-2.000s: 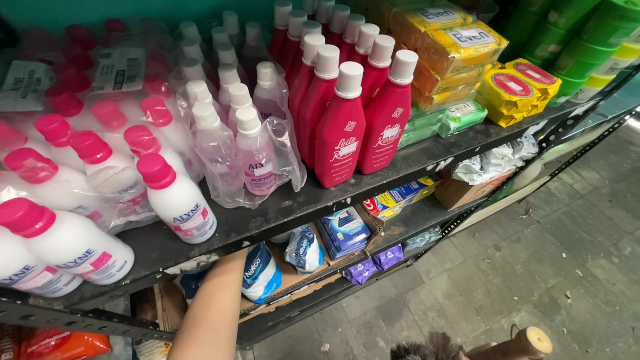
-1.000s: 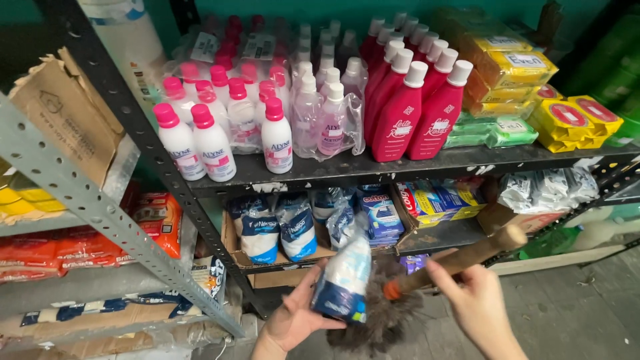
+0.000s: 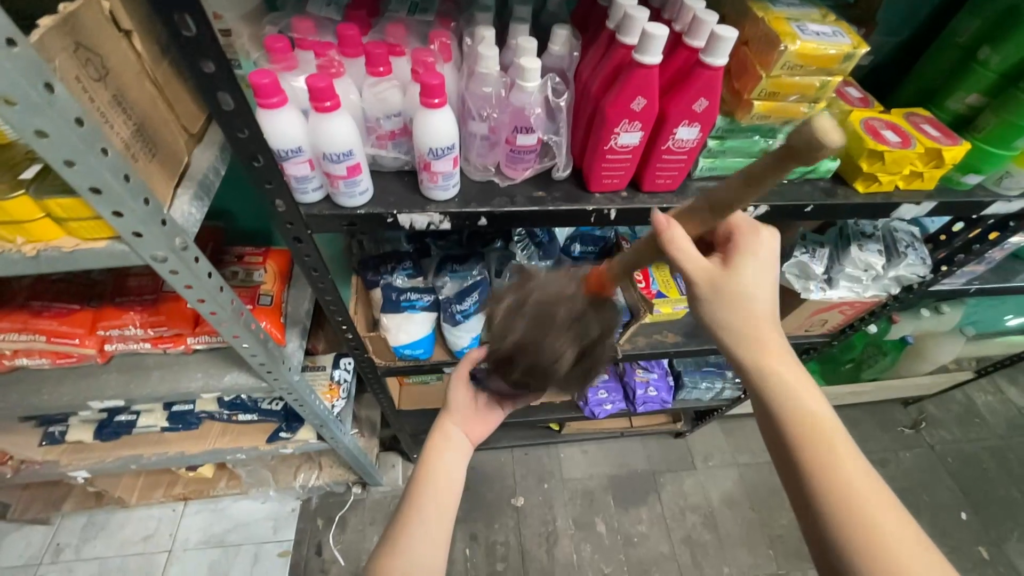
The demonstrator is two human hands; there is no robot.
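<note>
My right hand (image 3: 724, 272) grips the wooden handle of a feather duster (image 3: 552, 332), whose blurred grey-brown feathers point down and left. Beneath the feathers is my left hand (image 3: 484, 400), holding a dark blue package (image 3: 492, 382) that the duster mostly covers. Behind them, blue and white cotton packs (image 3: 408, 316) stand in a cardboard box on the lower shelf. On the shelf above stand white bottles with pink caps (image 3: 438, 148), clear bottles of pink liquid (image 3: 522, 132) and red bottles with white caps (image 3: 622, 120).
Yellow soap packs (image 3: 800, 48) and yellow packages with red tops (image 3: 884, 144) are at the upper right. Purple packs (image 3: 648, 388) lie on the bottom shelf. A perforated metal upright (image 3: 172, 240) stands at the left, before red bags (image 3: 144, 316). Grey tiles (image 3: 624, 512) cover the floor.
Two seconds ago one arm reached to the lower shelf; a second ago the left hand held a blue and white pack beside the duster. Now the duster's feathers are over that hand.
</note>
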